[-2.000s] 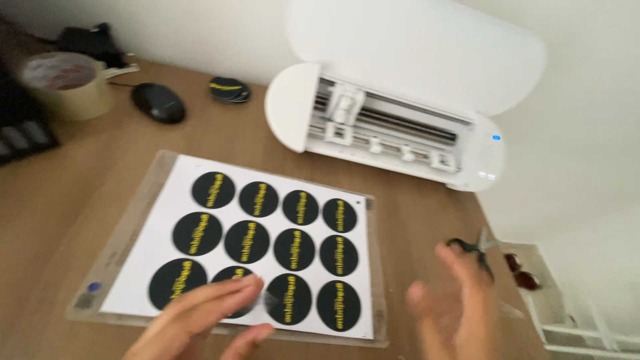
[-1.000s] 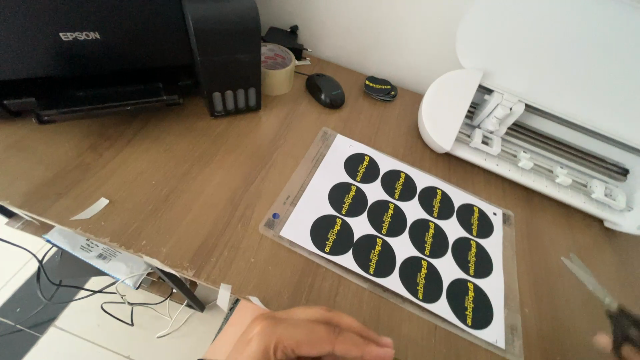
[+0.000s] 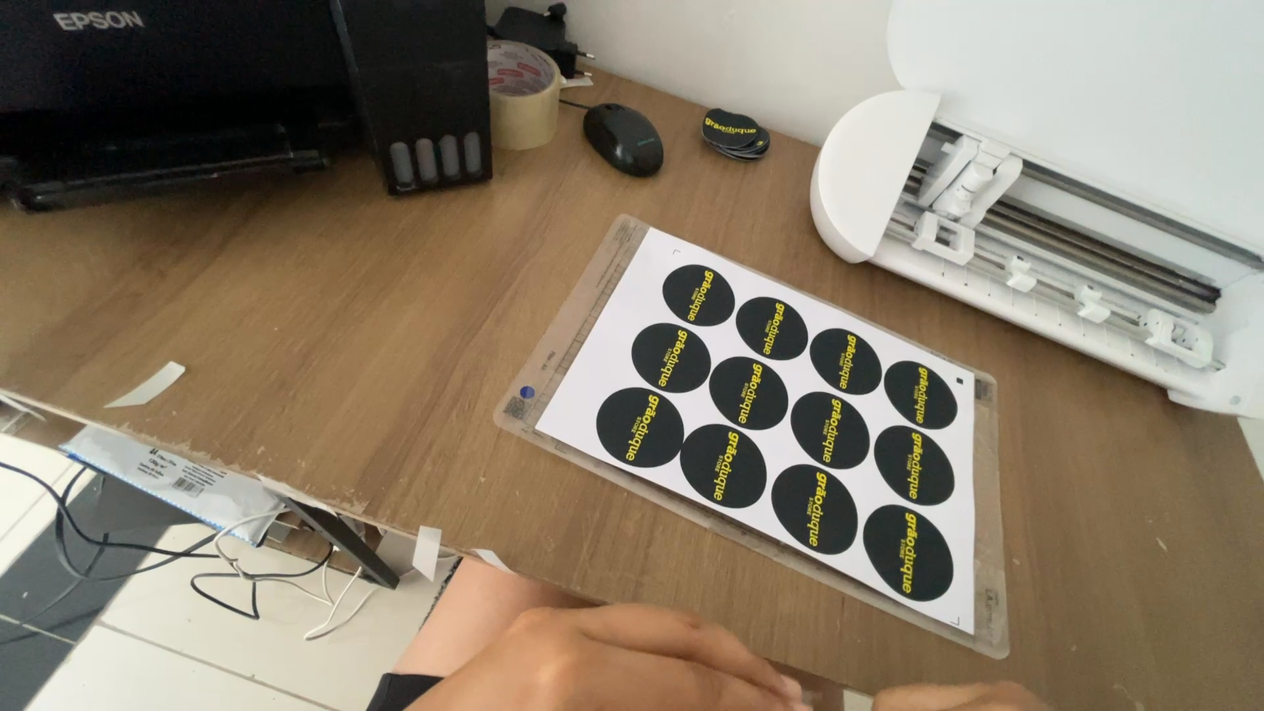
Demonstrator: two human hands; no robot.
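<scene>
On the wooden desk lies a translucent cutting mat [image 3: 558,346] with a white sheet [image 3: 592,395] on it. The sheet bears rows of round black stickers [image 3: 749,392] with yellow lettering. My left hand [image 3: 612,662] is low in the view, at the desk's front edge below the mat; its fingertips are partly cut off, and whether it holds anything is hidden. Only the top of my right hand [image 3: 958,697] shows at the bottom edge, right of the left one. The white cutting machine [image 3: 1047,267], lid raised, stands behind the mat at the right.
A black printer [image 3: 415,89] stands at the back left, beside a tape roll [image 3: 523,99]. A black mouse [image 3: 623,139] and a small pile of round black stickers [image 3: 735,134] lie near the wall. A paper strip [image 3: 146,385] lies by the front edge; cables [image 3: 247,563] hang below.
The view has swung left. My right hand, beside scissors at the right a second ago, is now at the bottom edge nearer my left hand. The scissors are no longer in view.
</scene>
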